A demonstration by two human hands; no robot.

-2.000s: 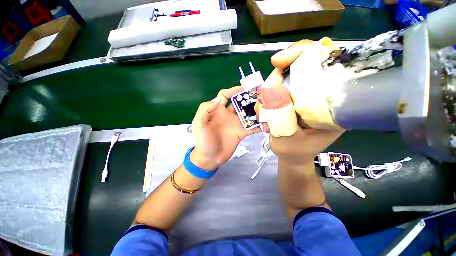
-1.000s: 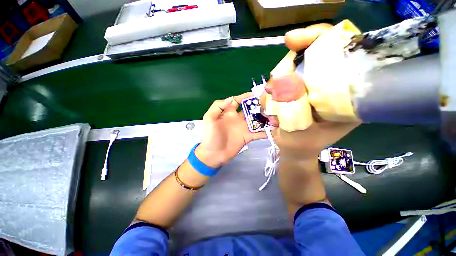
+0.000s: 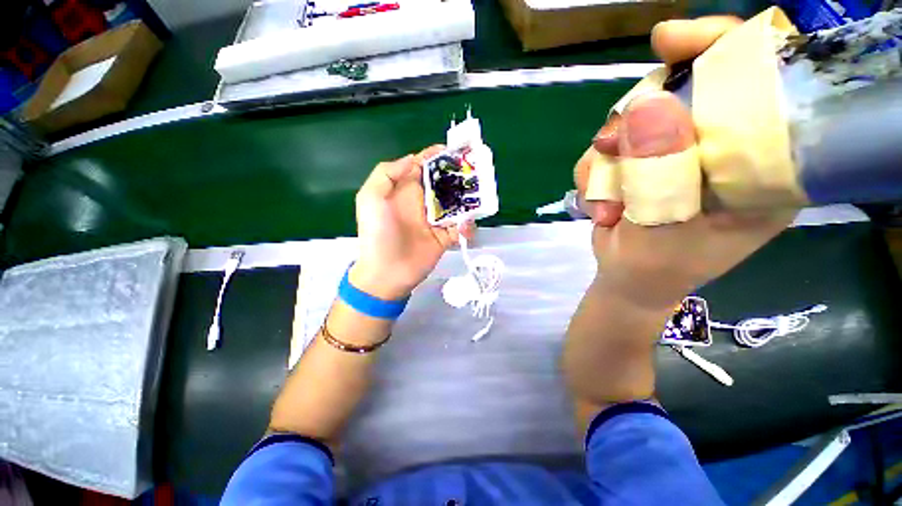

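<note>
My left hand [image 3: 401, 222] holds an open white power adapter housing [image 3: 461, 186] by its left side and lower end. Its two-pin plug [image 3: 463, 128] points up, and dark, red and yellow parts show inside. The coiled white output cable [image 3: 482, 287] hangs below it over the mat. My right hand [image 3: 663, 158], with cream tape on its fingers, grips the grey glue gun [image 3: 860, 133], which is cut off by the right edge. The gun nozzle [image 3: 562, 208] points left, apart from the adapter.
A second open adapter [image 3: 687, 321] with coiled cable and a slim white stick [image 3: 707, 366] lie at right. A short white cable [image 3: 224, 299] and a pale grey tray [image 3: 79, 366] are at left. Beyond the green belt [image 3: 267, 178] are a foam-topped tray [image 3: 346, 54] and cardboard boxes [image 3: 89, 84].
My right hand and the gun have moved right, away from the adapter, and the nozzle now shows. My left hand has moved slightly left and up, turning the adapter.
</note>
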